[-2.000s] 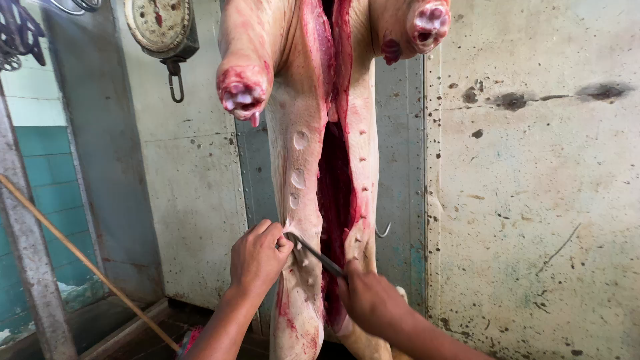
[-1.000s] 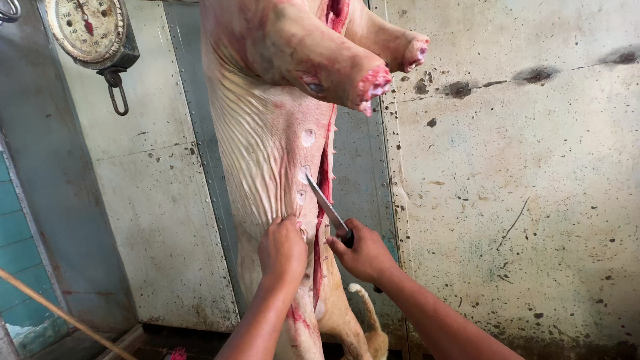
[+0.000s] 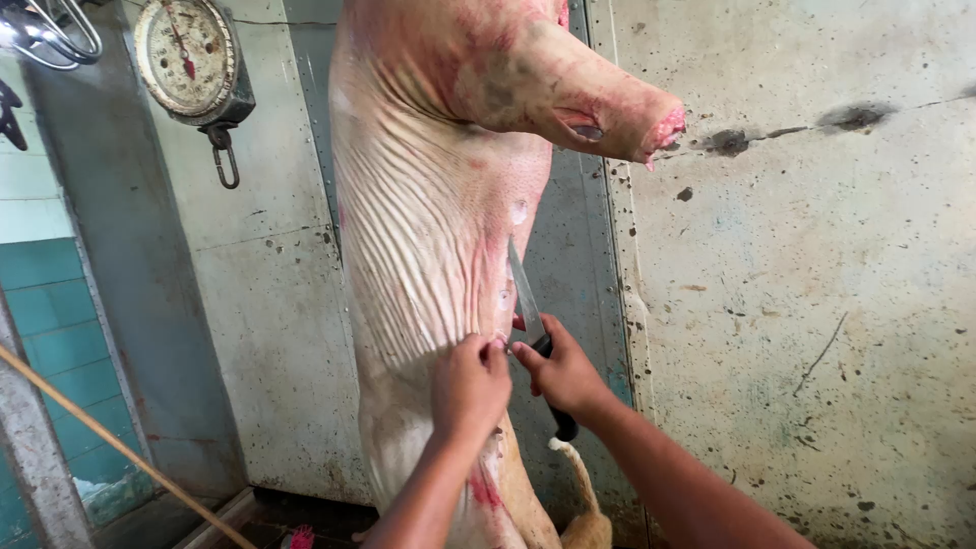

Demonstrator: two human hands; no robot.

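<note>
A skinned-side-out pig carcass hangs upright, its wrinkled flank and a cut-off leg end turned to me. My left hand pinches the skin at the belly edge with thumb and fingertips. Just right of it, my right hand is closed round the black handle of a knife. The blade points up along the belly edge, close to a row of round pale marks in the skin. The cut opening of the belly is mostly hidden on the far side.
A dial hanging scale with a hook is at the upper left, near metal hooks. A wooden stick slants across the lower left. Stained metal wall panels stand behind. A furry tail shows below my right hand.
The carcass has turned, so its flank faces me and its open belly is mostly out of sight. The knife blade, earlier against the belly skin by my left hand, now points up.
</note>
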